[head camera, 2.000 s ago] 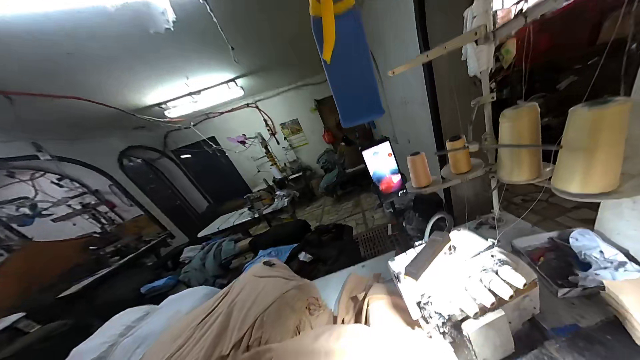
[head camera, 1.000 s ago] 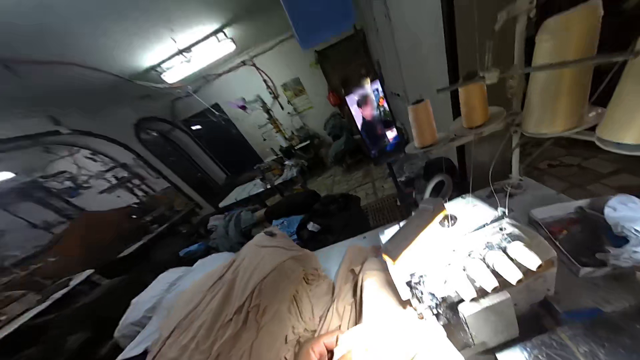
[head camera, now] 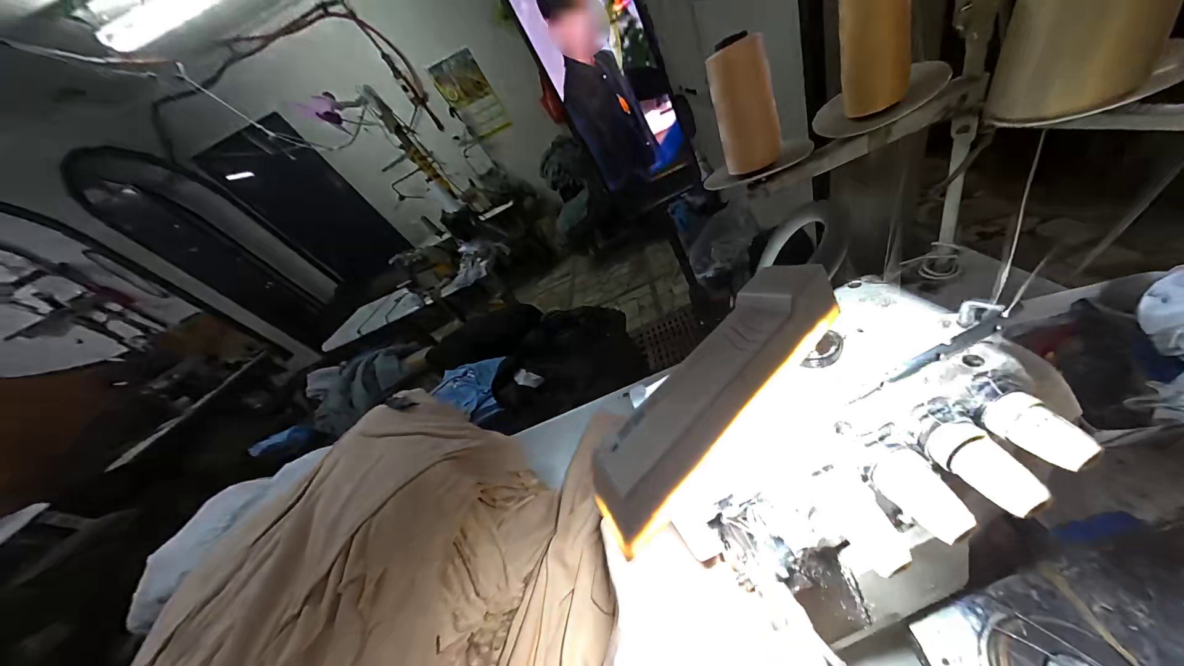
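Neither of my hands shows at this moment. A serger sewing machine (head camera: 869, 370) stands on the table at the right, brightly lit, with several pale tension knobs (head camera: 925, 495) along its front. A dark lamp housing (head camera: 712, 398) with a glowing edge slants over its left side. Tan fabric (head camera: 398, 546) lies in a gathered heap left of the machine, and its right part runs into the glare by the sewing area, where detail is washed out. Above the machine, a small tan thread cone (head camera: 746, 106) and an orange-brown thread cone (head camera: 874, 55) sit on the thread stand.
Large cream cone (head camera: 1073, 55) at upper right. White fabric (head camera: 203, 546) lies beside the tan heap. Dark clothes (head camera: 573, 361) and blue denim (head camera: 470, 388) are piled behind the table. A lit screen (head camera: 610, 102) stands beyond. Cloth (head camera: 1165, 310) lies at the right edge.
A hand at the bottom edge on the tan fabric one second ago is out of view now. The lamp housing sits differently over the machine than two seconds ago. The view has moved closer to the machine.
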